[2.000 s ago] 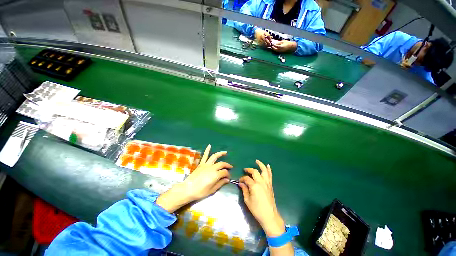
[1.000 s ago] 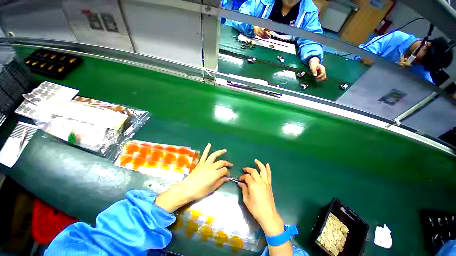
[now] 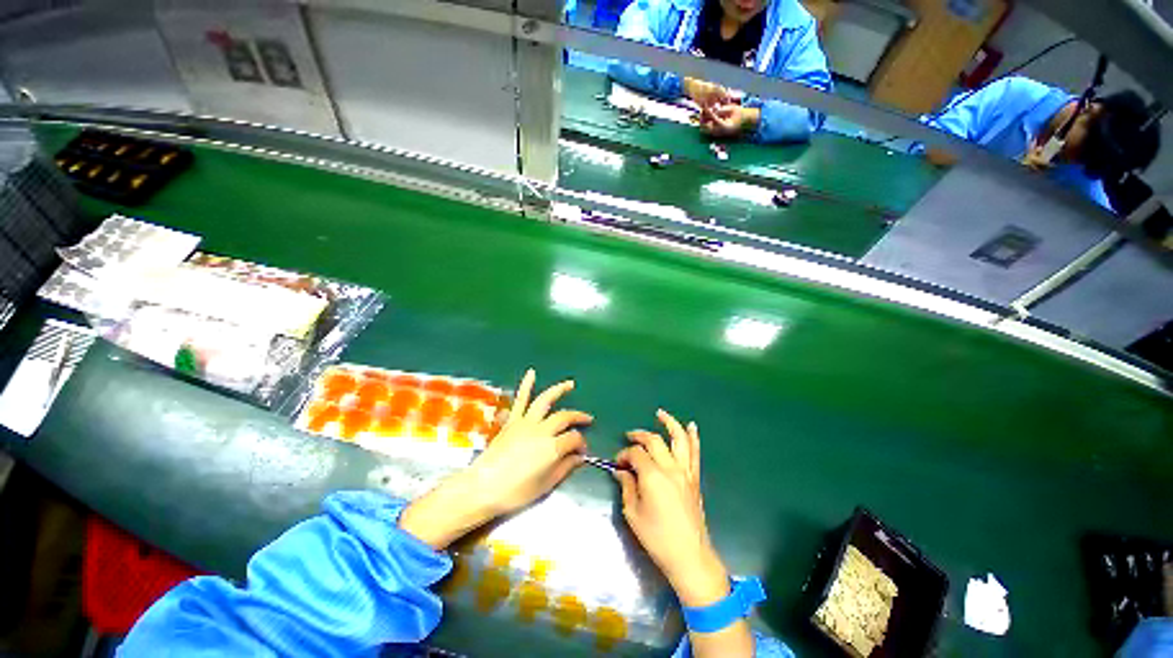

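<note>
My left hand (image 3: 521,450) and my right hand (image 3: 663,495) face each other above the bench, fingers raised. Between their thumbs and forefingers is a small dark, thin piece (image 3: 601,463), pinched from both sides; it is too small to name. My right wrist wears a blue wristband (image 3: 724,607). A clear liner sheet (image 3: 585,540) with yellow film pieces (image 3: 531,599) lies under and in front of my hands. An orange sticker sheet (image 3: 409,406) lies beside my left hand. No tweezers can be made out.
A black bin (image 3: 921,594) of cream-white bits, a white scrap (image 3: 987,604) and a dark tray (image 3: 1122,572) are at right. Plastic bags (image 3: 225,321), a paper label (image 3: 45,373) and a black tray (image 3: 122,167) are at left. Two people in blue smocks sit beyond the divider.
My hands have barely moved. The black tray at far left has shifted slightly left. The person opposite has brought both hands together, and small items on their line have shifted.
</note>
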